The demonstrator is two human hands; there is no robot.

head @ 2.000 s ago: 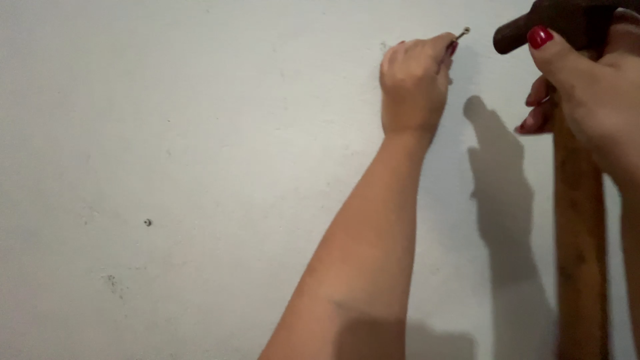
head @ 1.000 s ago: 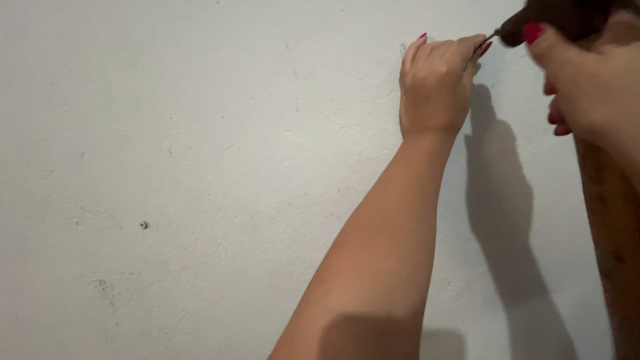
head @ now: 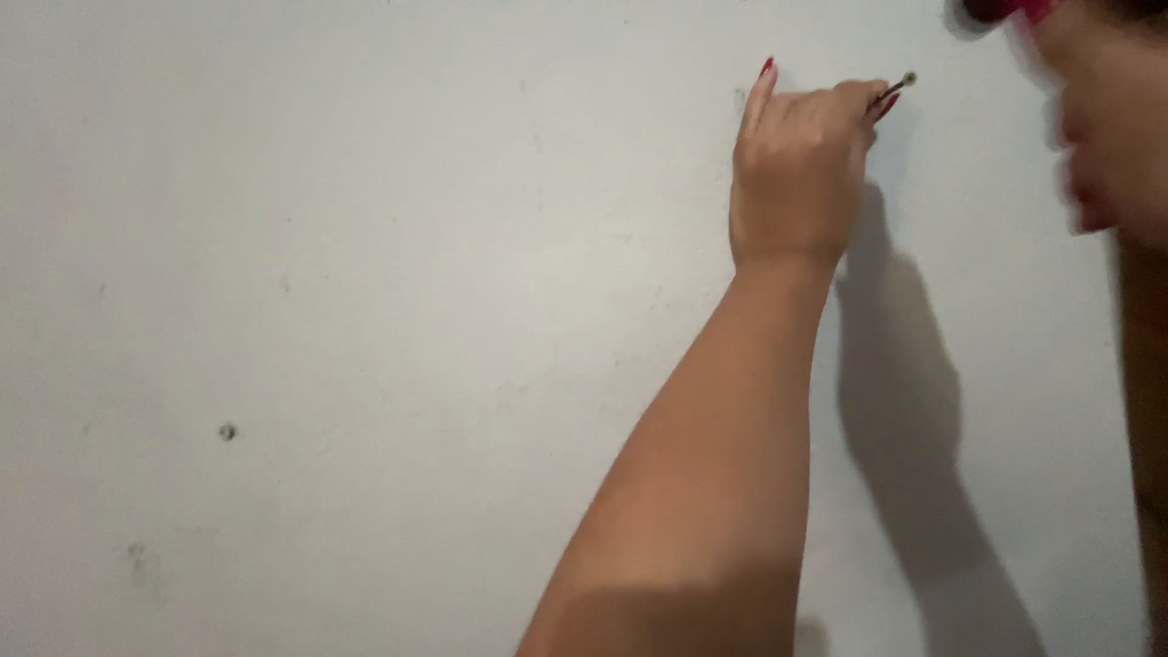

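My left hand (head: 798, 173) rests against the pale wall, its thumb and finger pinched on a thin metal nail (head: 894, 88). The nail's round head points up and to the right, while its tip is hidden by the fingers. Blurred at the upper right edge, my right hand (head: 1113, 119) is closed on a hammer. Part of the dark hammer head (head: 985, 9) shows at the top edge, apart from the nail. The hammer's brown wooden handle (head: 1142, 411) runs down the right edge.
A painted wall (head: 411, 274) fills the view. A small dark hole or fixing (head: 227, 432) is at the lower left, with a scuffed mark (head: 137, 557) below it. Shadows of the arm and hand fall on the wall right of my left forearm.
One second ago the hammer head was at the nail's head; now it is away from it, up and to the right. My left hand still holds the nail.
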